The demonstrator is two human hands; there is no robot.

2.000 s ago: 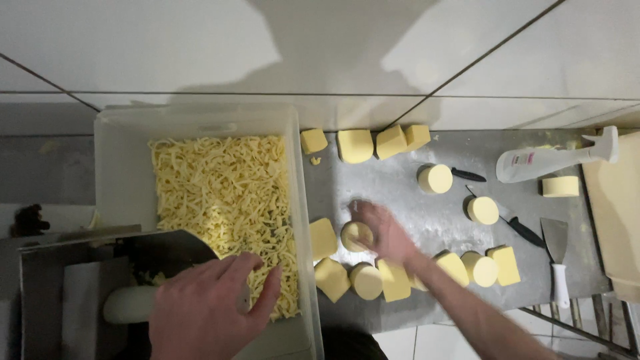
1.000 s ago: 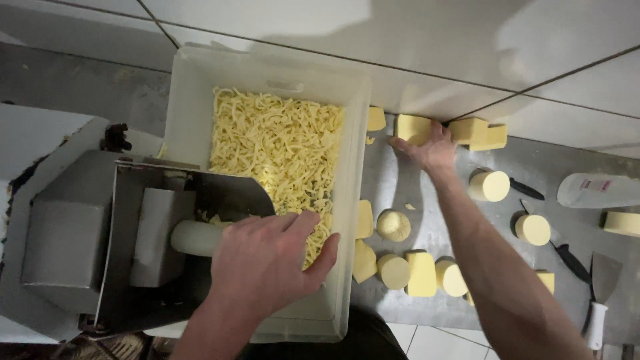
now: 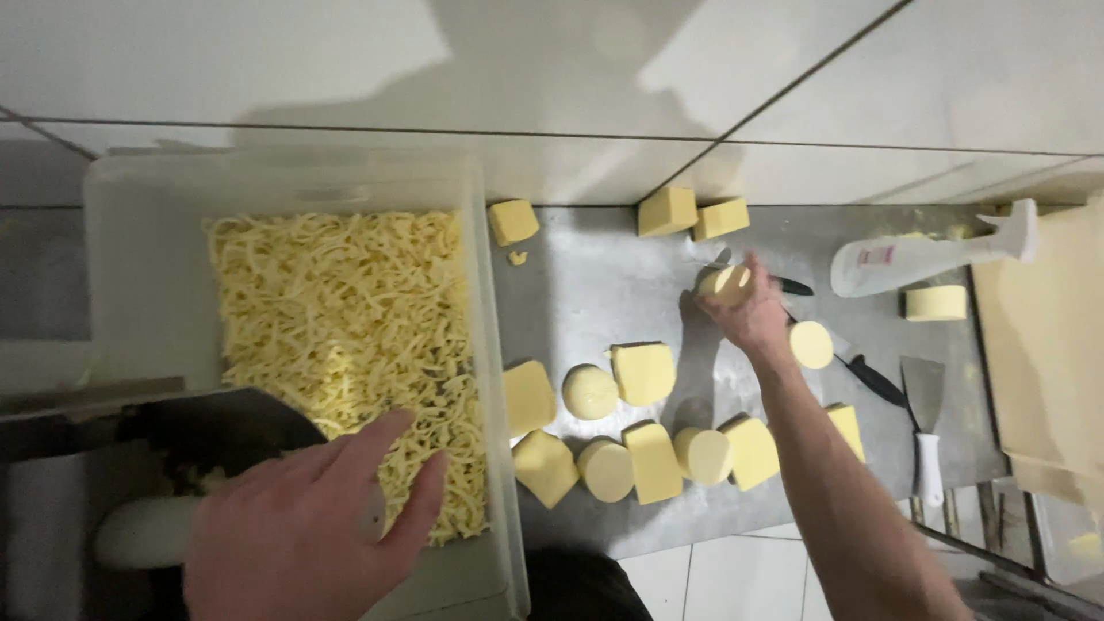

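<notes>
My left hand [image 3: 302, 526] rests over the pale cylindrical handle [image 3: 147, 533] of a metal shredding machine [image 3: 52, 483] at the lower left; its grip is partly hidden. Beside it, a translucent plastic tub [image 3: 496, 414] holds a heap of shredded cheese [image 3: 336, 302]. My right hand [image 3: 749, 302] is around a round cheese piece [image 3: 726, 285] over the metal table. Near my lap, cheese blocks and cylinders stand in a row, among them a rectangular block [image 3: 653, 461]. Behind that row are a round piece [image 3: 591, 392] and a squarish block [image 3: 643, 373].
Two cheese blocks [image 3: 668, 212] stand by the tiled wall. Right of my right hand lie a black-handled knife [image 3: 875, 379], another black handle [image 3: 795, 286], a scraper with a white handle [image 3: 929, 466] and a white spray bottle [image 3: 906, 260]. A cardboard sheet [image 3: 1048, 345] borders the table.
My right hand has moved right from the block by the wall to a round piece. That block is gone from the wall, and a squarish block now stands beside the round piece near the tub.
</notes>
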